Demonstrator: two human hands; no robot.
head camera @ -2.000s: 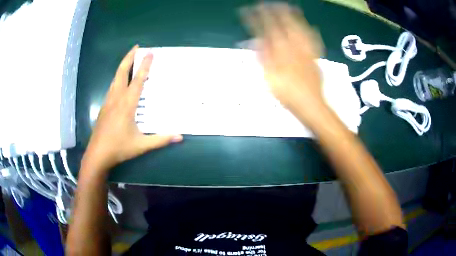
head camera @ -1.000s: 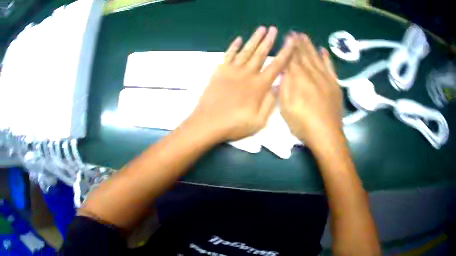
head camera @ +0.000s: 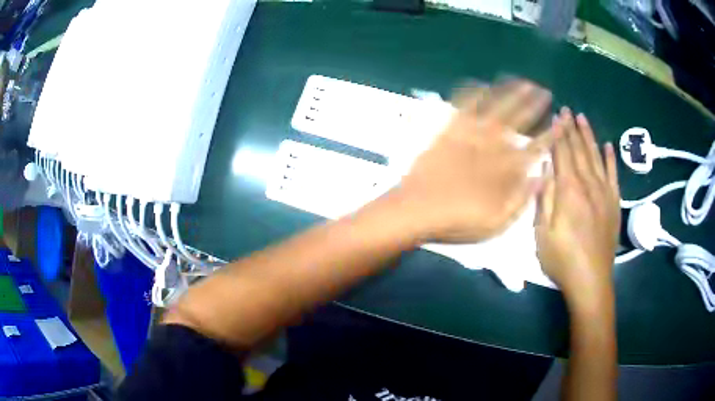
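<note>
Two white power strips (head camera: 333, 176) lie side by side on the green bench, with a narrow gap at their left ends and dark slots there. A white cloth (head camera: 502, 266) is spread over their middle and right part; a corner hangs past the near edge. My left hand (head camera: 478, 168) is laid over the cloth, its fingers blurred; whether they grip it is hidden. My right hand (head camera: 580, 200) lies flat over the strips' right end, fingers slightly apart. The strips' right ends are mostly hidden by hands and cloth.
A large stack of white power strips (head camera: 141, 86) stands at the left, cords (head camera: 133, 223) hanging off the bench edge. A mains plug (head camera: 636, 150), a second plug (head camera: 647, 227) and looped cords lie at the right. Blue bins (head camera: 47, 337) stand below left.
My left hand went from the strips' left end to the cloth beside my right hand. The view has swung left. The strips' left ends have parted and their slots show again.
</note>
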